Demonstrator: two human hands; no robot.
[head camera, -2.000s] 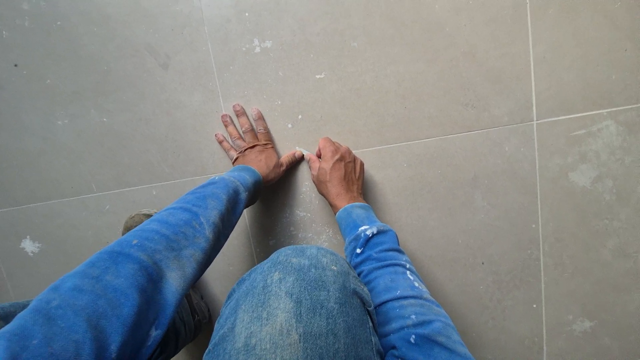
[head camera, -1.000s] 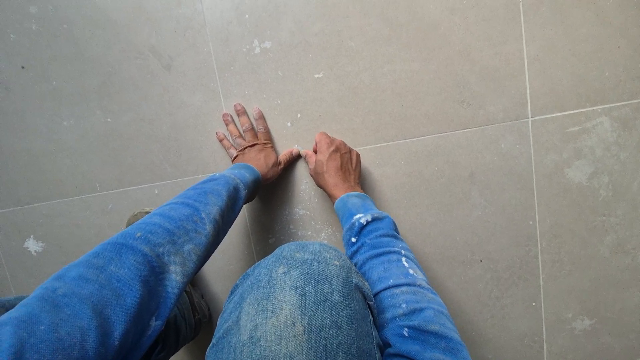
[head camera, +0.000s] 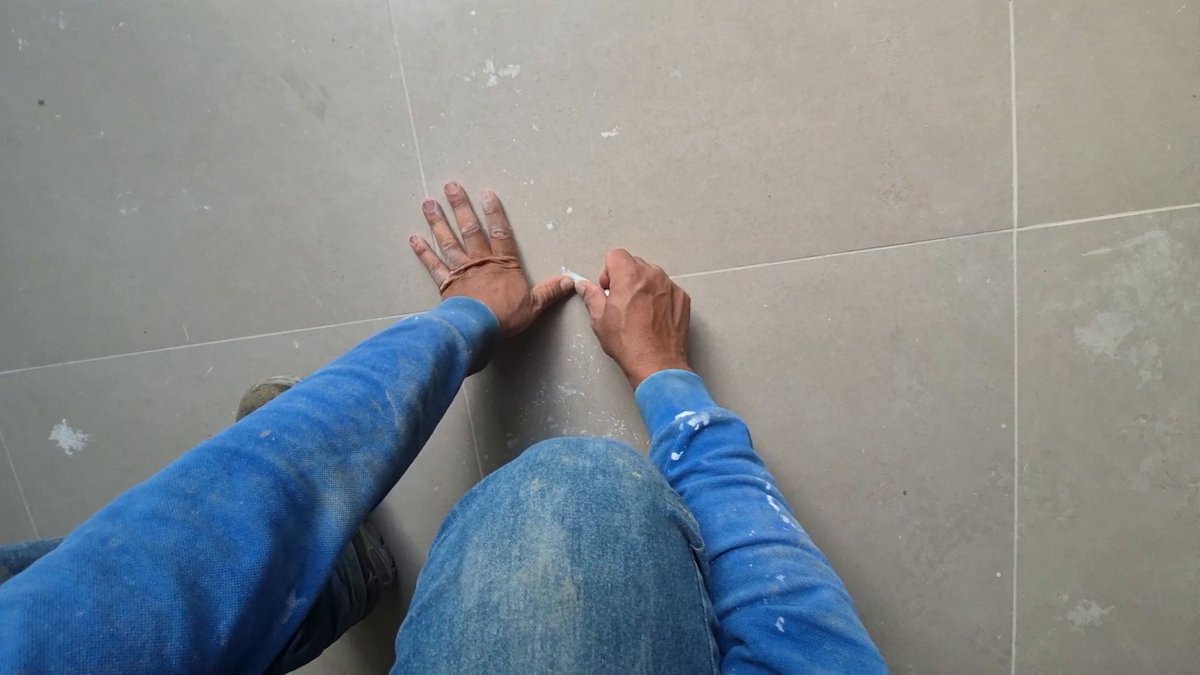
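My left hand (head camera: 487, 272) lies palm down on the grey tiled floor (head camera: 825, 356), fingers spread, with a thin cord or band across its back. Its thumb reaches toward my right hand (head camera: 641, 311), which is closed around a small white piece (head camera: 574, 276). The tip of that piece shows between the two thumbs, close to the grout line; the rest is hidden in my fingers, and what it is cannot be told. Small white flecks lie on the tile just above and below the hands.
Grout lines (head camera: 1014, 422) run between the large tiles. White smears (head camera: 68, 437) mark the floor in several places. My denim-covered knee (head camera: 562, 562) is just below the hands, and part of a shoe (head camera: 266, 394) shows beside my left sleeve.
My left hand has stayed flat in the same place. The right hand has shifted only slightly beside its thumb.
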